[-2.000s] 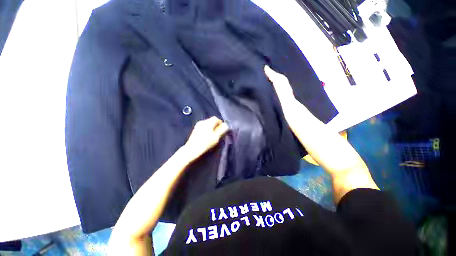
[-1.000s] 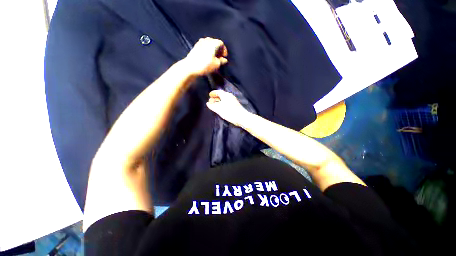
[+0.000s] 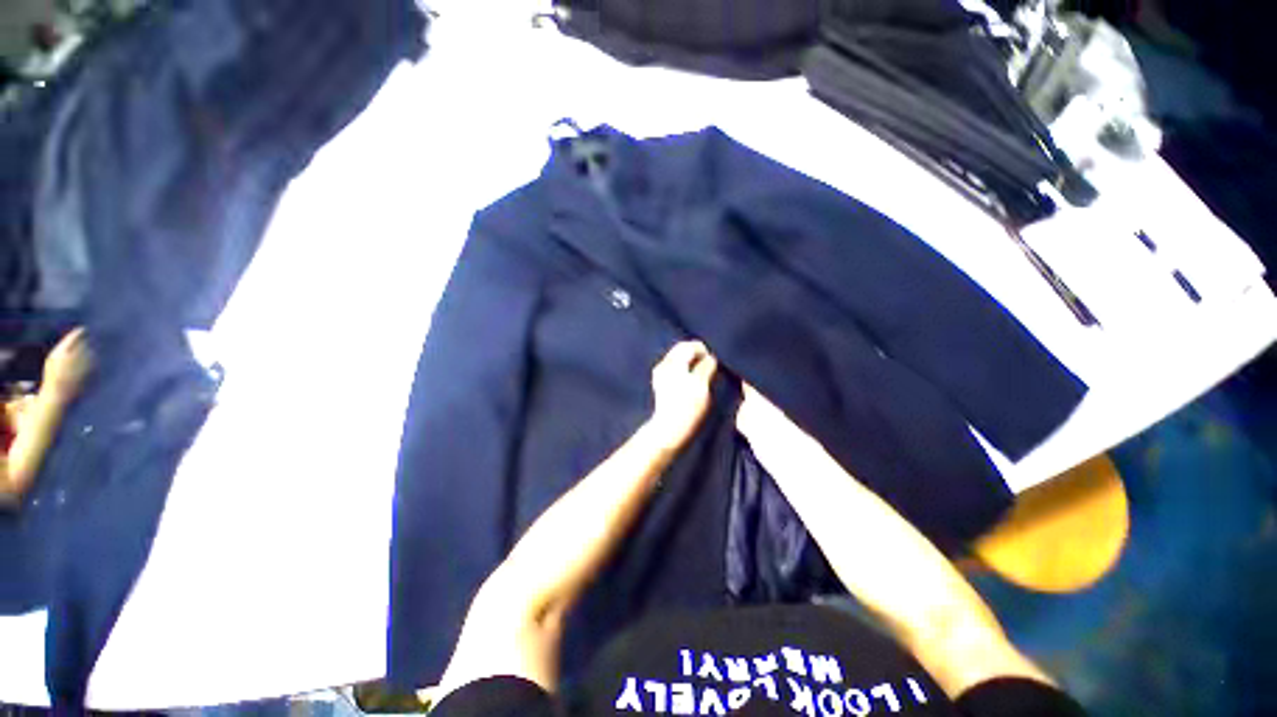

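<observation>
A dark navy coat (image 3: 602,406) lies spread on a white table, its collar (image 3: 595,157) away from me and its hem near my waist. A shiny front button (image 3: 620,298) shows on the chest. My left hand (image 3: 684,381) is closed on the coat's front edge below that button. My right hand (image 3: 749,413) is close beside it at the same edge, its fingers partly hidden by the cloth. Shiny dark lining (image 3: 761,525) shows below my hands, where the front parts.
Other dark garments (image 3: 154,210) lie at the left, with another person's hand (image 3: 63,367) there. A pile of narrow black items (image 3: 938,98) and clear crinkled plastic (image 3: 1099,84) are at the far right. A thin dark stick (image 3: 1057,277) lies nearby. A yellow-orange stool (image 3: 1067,525) stands by the table's right edge.
The view has widened to show the whole coat and more table. My two hands, apart two seconds ago, are now close together at the front edge. Less lining shows.
</observation>
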